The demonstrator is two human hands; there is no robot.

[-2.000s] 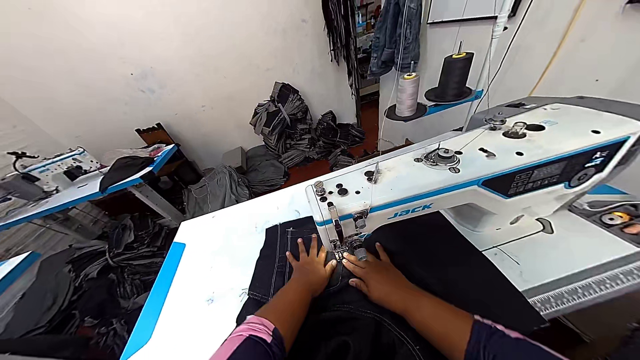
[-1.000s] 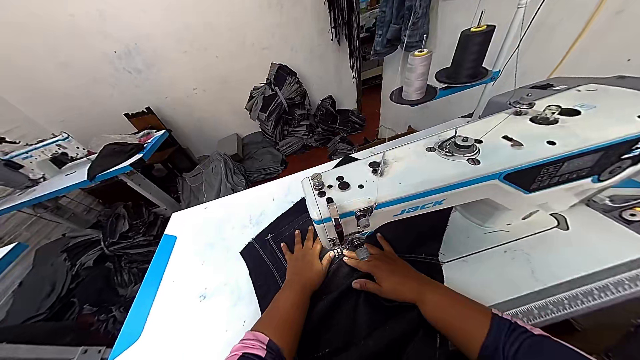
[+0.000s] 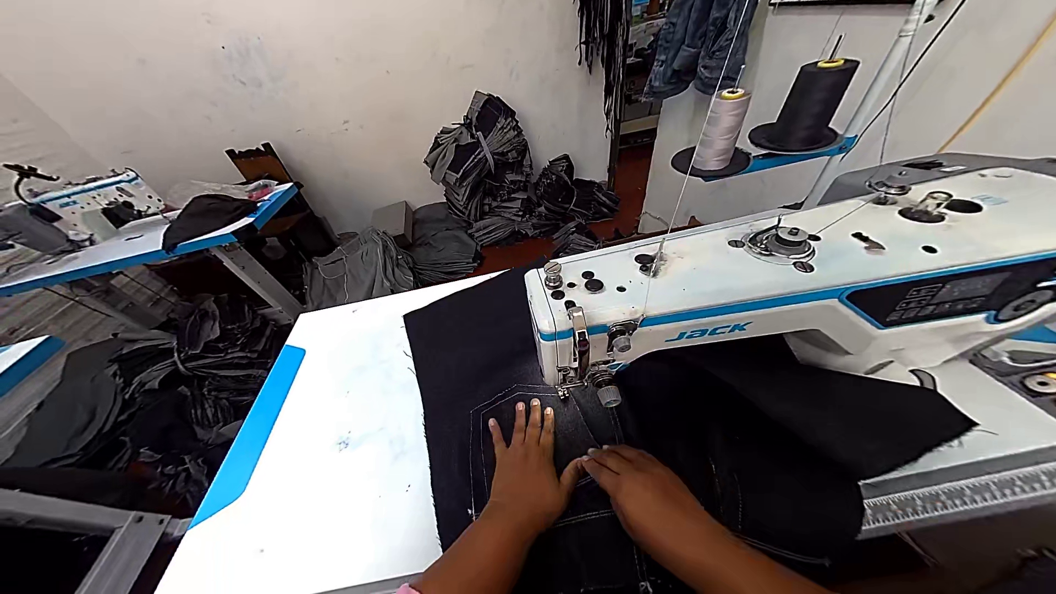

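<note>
A Jack industrial sewing machine (image 3: 742, 297) stands over its white table. Under its presser foot (image 3: 565, 391) lies dark denim fabric (image 3: 462, 346) with a light-stitched pocket (image 3: 516, 412) on it. My left hand (image 3: 528, 466) rests flat on the pocket, fingers spread, just below the foot. Beside it, my right hand (image 3: 639, 491) lies on the fabric with its fingers bent and its fingertips near my left thumb; whether it pinches cloth is unclear. More dark cloth spreads to the right beneath the machine arm. The needle tip is too small to make out.
Thread cones, one pale (image 3: 723, 132) and one black (image 3: 813, 103), stand behind the machine. A ruler strip (image 3: 957, 499) edges the table at right. Dark cloth heaps (image 3: 487, 173) lie by the wall and at the left (image 3: 165, 396). A second sewing machine (image 3: 99, 202) stands on another table.
The fabric has turned and shifted, and the stitched pocket now shows below the foot. Both hands have moved back from the needle area toward me. The view has shifted somewhat.
</note>
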